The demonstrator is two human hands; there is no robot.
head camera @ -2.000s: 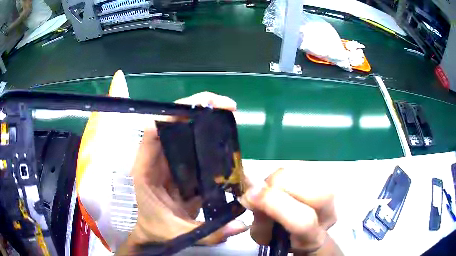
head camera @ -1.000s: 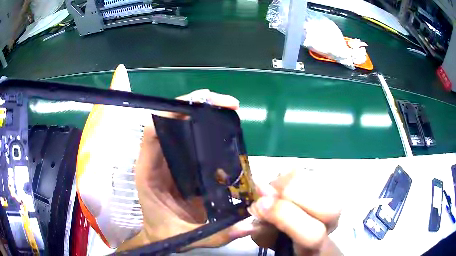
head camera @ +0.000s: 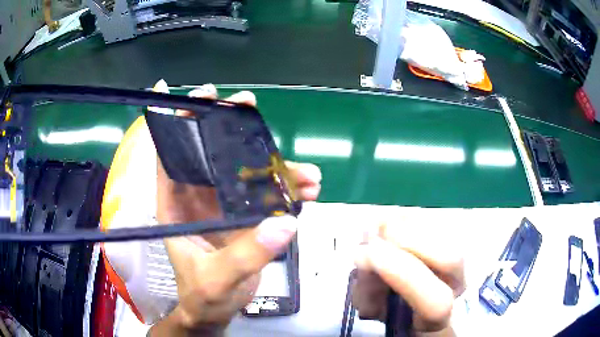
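My left hand point(head camera: 214, 273) holds a black middle frame point(head camera: 240, 148) up and tilted, its fingers behind the solid end and its thumb at the lower corner. The frame's open window reaches left to the picture's edge. An amber-gold flex cable point(head camera: 281, 176) lies at the right edge of the solid end. A glossy black film point(head camera: 177, 146) hangs over the window. My right hand point(head camera: 414, 276) is apart from the frame, lower right, its fingers closed around a black handle point(head camera: 398, 312) that looks like tweezers; their tips cannot be made out.
Another frame point(head camera: 293, 289) lies on the white bench below my left hand. A white-orange fan point(head camera: 128, 263) and black blister tray point(head camera: 39, 283) are at left. Dark frames with white pieces point(head camera: 516, 260) lie at right. The green conveyor point(head camera: 421, 178) crosses beyond, carrying dark parts point(head camera: 547, 161).
My left hand has turned the frame and moved it up and left. My right hand has come away from the frame's corner. The frame on the bench now shows.
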